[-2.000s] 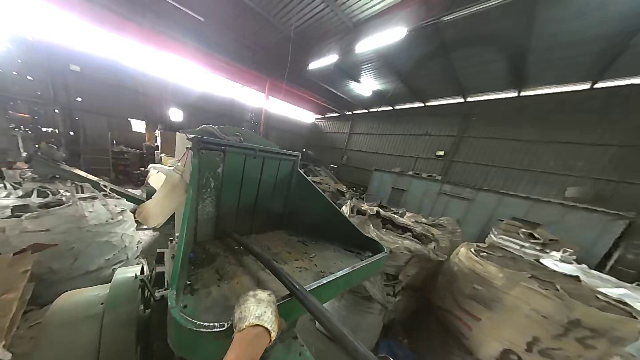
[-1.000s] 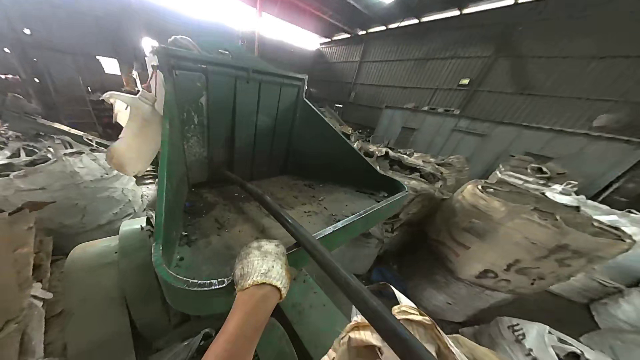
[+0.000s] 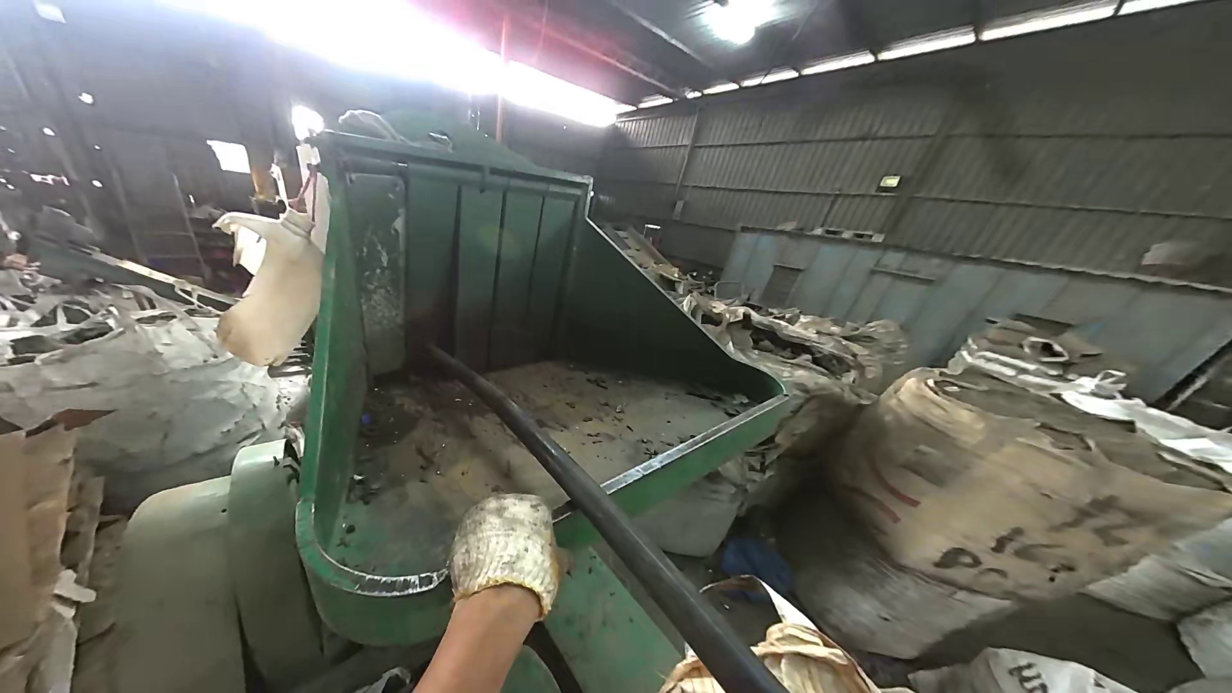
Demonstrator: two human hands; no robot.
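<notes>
My left hand [image 3: 505, 553], in a soiled knitted work glove, is closed over the front rim of a green metal hopper [image 3: 327, 414]. Just right of it a long black pole or pipe [image 3: 577, 491] slants across the rim, its far end reaching the dark back of the hopper by the hanging strips [image 3: 481, 269]. Small dark scraps [image 3: 597, 414] are scattered over the hopper floor. My right hand is out of view; the near end of the pole runs off the bottom edge.
Large filled woven sacks stand at the right [image 3: 1011, 491] and left [image 3: 125, 395]. A pale bag [image 3: 279, 289] hangs on the hopper's left side. A rounded green machine cover [image 3: 183, 587] is at lower left, and an open woven sack [image 3: 799, 659] lies below the pole.
The hopper fills more of the view than two seconds ago. My left hand stays at the front rim. The pole remains in the hopper throughout.
</notes>
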